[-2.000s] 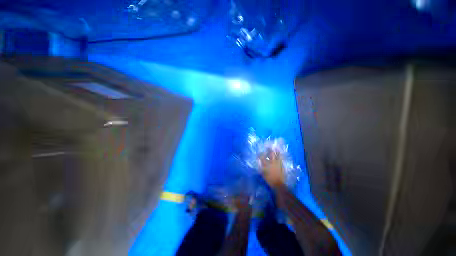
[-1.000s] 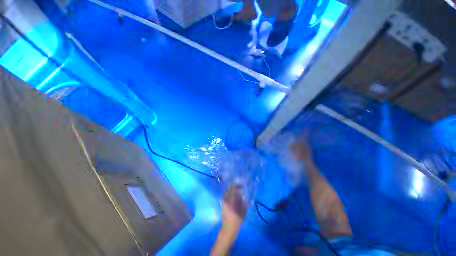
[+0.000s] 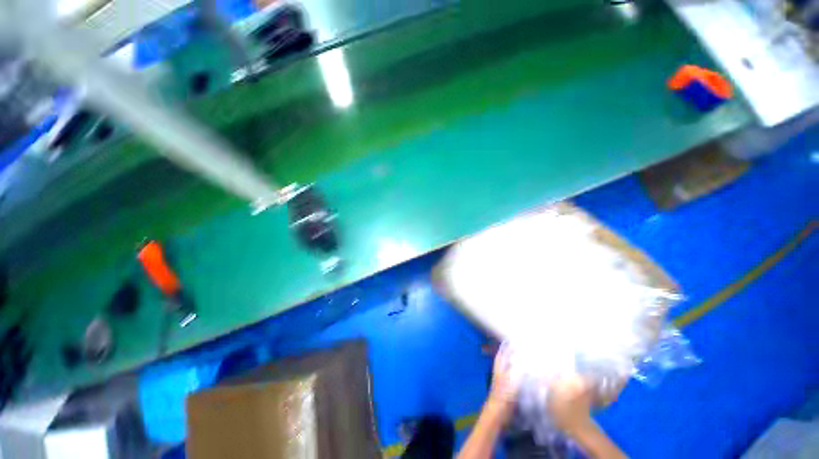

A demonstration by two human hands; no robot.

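Observation:
Crumpled clear plastic bags [image 3: 548,296], glaring white, fill an open brown cardboard box [image 3: 633,255] below the bench edge, right of centre. My left hand [image 3: 503,381] is at the near side of the plastic, against the box's near edge. My right hand [image 3: 570,403] is just right of it, with its fingers in the plastic. Both hands are blurred, and the plastic partly hides the right fingers. Whether the left fingers grip the plastic or the box cannot be told.
The green bench [image 3: 449,170] runs across the view. An orange-and-black screwdriver [image 3: 160,269] lies on it at left, a dark object [image 3: 312,220] near its middle. An orange-and-blue object [image 3: 700,87] is at far right. A closed-looking cardboard box [image 3: 260,408] stands lower left on the floor.
The view has swung from the blue floor under the bench up to the green bench. The hands, earlier with loose plastic low over the floor, are now at a box full of plastic.

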